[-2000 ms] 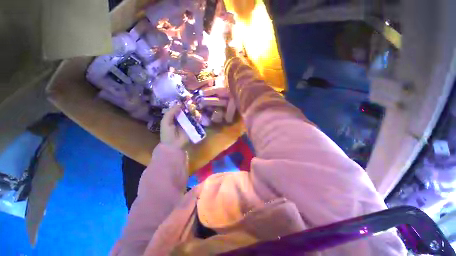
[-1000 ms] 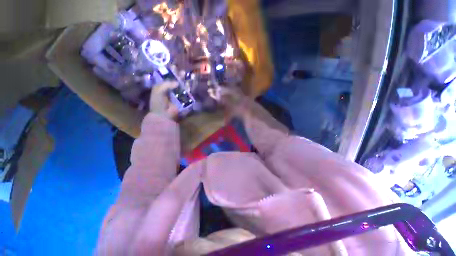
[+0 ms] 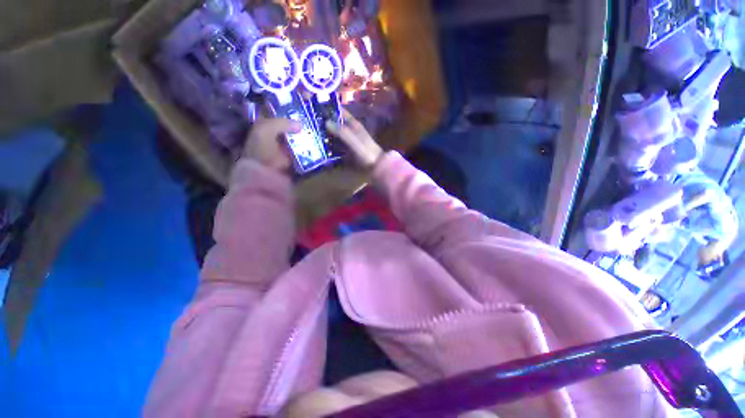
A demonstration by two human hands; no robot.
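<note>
Two white device units with round spoked heads and narrow rectangular bodies are held side by side over the heap in the box. My left hand (image 3: 269,143) holds the left device unit (image 3: 305,149), its body open with light parts inside. My right hand (image 3: 358,139) holds the right device unit (image 3: 321,68), whose body looks dark and is partly hidden by my fingers. The two bodies are close together; whether they touch is unclear.
A cardboard box (image 3: 176,118) with a heap of white units lies under my hands, beside a yellow-orange bin (image 3: 421,61). A blue floor (image 3: 114,269) is at left. The bench at right carries many white units (image 3: 645,131). A dark purple bar (image 3: 523,367) crosses the bottom.
My right hand has come up out of the heap with a second device unit and moved in beside my left hand. My left hand still holds its unit.
</note>
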